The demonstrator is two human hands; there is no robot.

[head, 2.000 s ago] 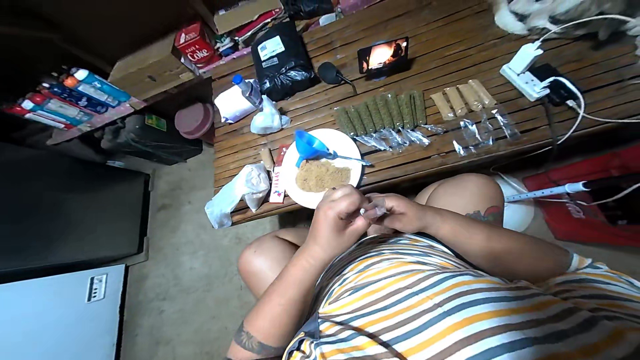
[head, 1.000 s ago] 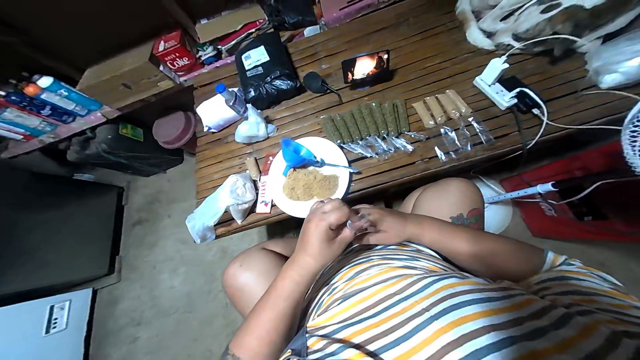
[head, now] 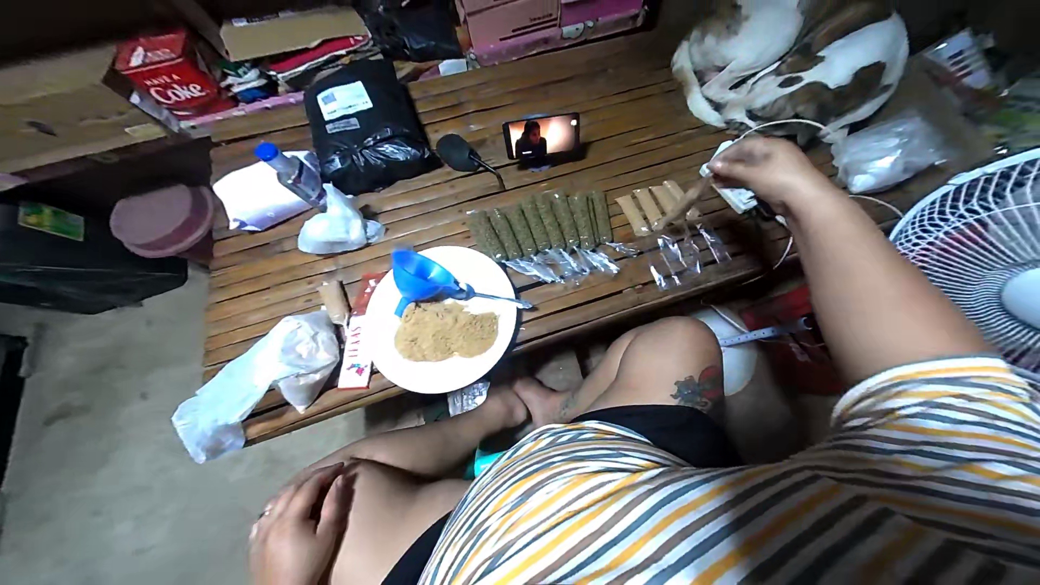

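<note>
My right hand (head: 760, 172) reaches over the wooden slatted table, its fingers on a slim plastic packet of brown powder (head: 686, 201). That packet slants across the right end of a row of similar brown packets (head: 642, 210), whose loose plastic ends point toward me. Left of these lie several packets of green dried material (head: 540, 226). On my thigh rests my left hand (head: 299, 520), holding nothing. A white plate (head: 443, 380) bears brown powder (head: 447, 331), a blue funnel (head: 421, 276) and a thin spoon-like utensil (head: 496, 299).
A power strip (head: 734, 191) with cables lies beside my right hand, near a curled-up dog (head: 796, 73). A fan (head: 975, 244) stands at right. A phone (head: 543, 140), black parcel (head: 366, 126), capped bottle (head: 292, 175) and plastic bags (head: 305, 349) are on the table.
My hands, together near the plate's lower edge before, are now apart. The right has moved right to the brown packets; the left has moved down onto my thigh.
</note>
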